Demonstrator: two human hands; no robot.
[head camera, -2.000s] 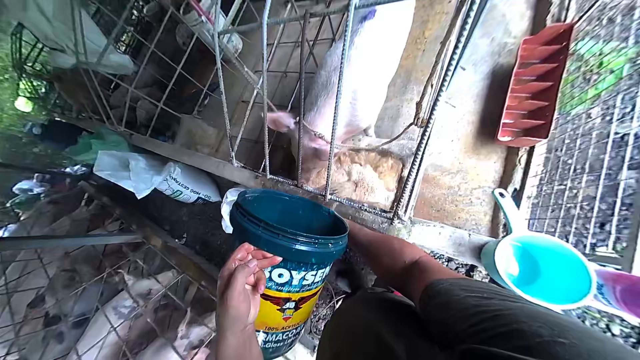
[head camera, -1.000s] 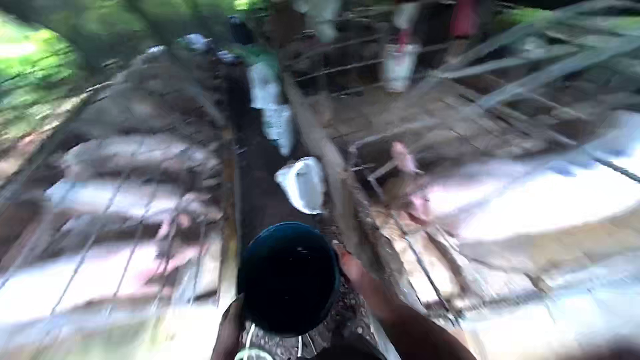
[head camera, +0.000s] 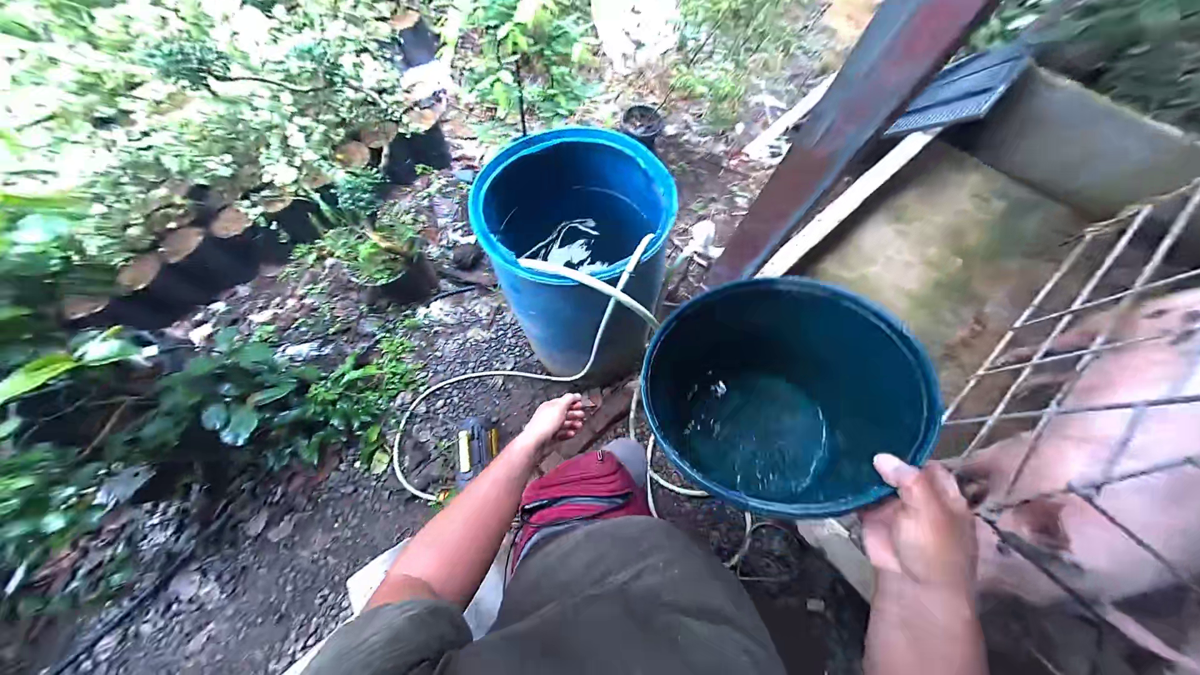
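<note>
My right hand (head camera: 923, 516) grips the near right rim of a dark teal plastic bucket (head camera: 792, 398), thumb inside the rim. The bucket is tilted toward me, with a little clear water at its bottom. My left hand (head camera: 560, 419) hangs in front of me with its fingers curled; no object shows in it. Beyond it stands a blue plastic drum (head camera: 586, 319) with water inside. A white hose (head camera: 487, 375) goes over the drum's rim and loops over the ground. Part of the hose is hidden behind the bucket.
A pig (head camera: 1116, 450) stands behind a metal bar fence (head camera: 1078, 309) at the right. A rusty steel beam (head camera: 844, 131) slants beside a concrete trough wall (head camera: 966, 225). Leafy plants (head camera: 234, 422) line the left side. A yellow and black object (head camera: 476, 452) and a red bag (head camera: 581, 492) are near my left arm.
The view has swung from the pig pens to the blue drum. My left hand, at the bucket earlier, is now away from it. The bucket is now tilted and at my right.
</note>
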